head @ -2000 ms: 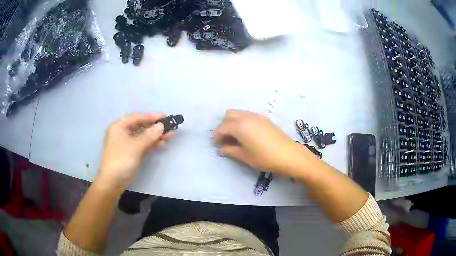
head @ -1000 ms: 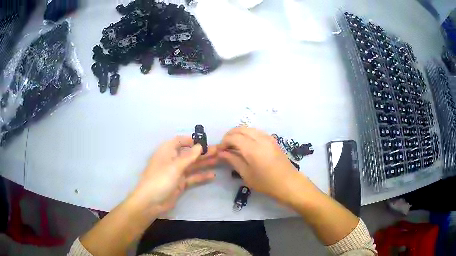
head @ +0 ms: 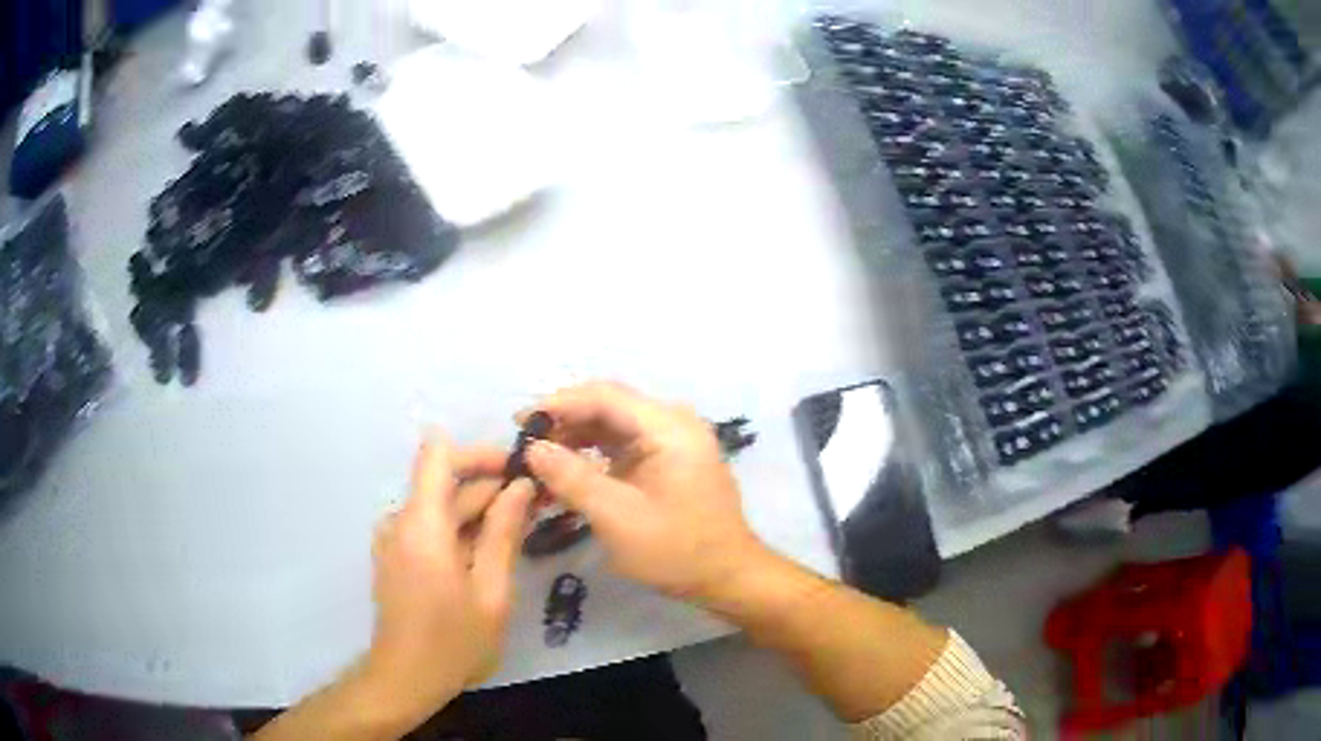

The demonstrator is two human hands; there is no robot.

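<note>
My left hand (head: 449, 572) and my right hand (head: 659, 500) meet low in the middle of the view. Both grip one black plastic housing (head: 530, 434) between fingers and thumbs. Any tiny insert on it is too blurred to tell. A loose black unit (head: 565, 608) lies on the table just below my hands. Another black part (head: 735, 434) shows beyond my right hand. Other parts are partly hidden beneath my hands. A large heap of black housings (head: 275, 203) lies at the upper left.
A filled clear blister tray (head: 1014, 246) lies at the right, with another tray beyond it. A smartphone (head: 869, 492) lies beside it. A white plastic piece (head: 471, 138) is by the heap. A clear bag of housings (head: 44, 333) is at the left edge. A red stool (head: 1152, 637) stands below.
The view has turned right, so the table things shift left. My right hand has closed onto the housing that my left hand was holding alone, and my hands have come together.
</note>
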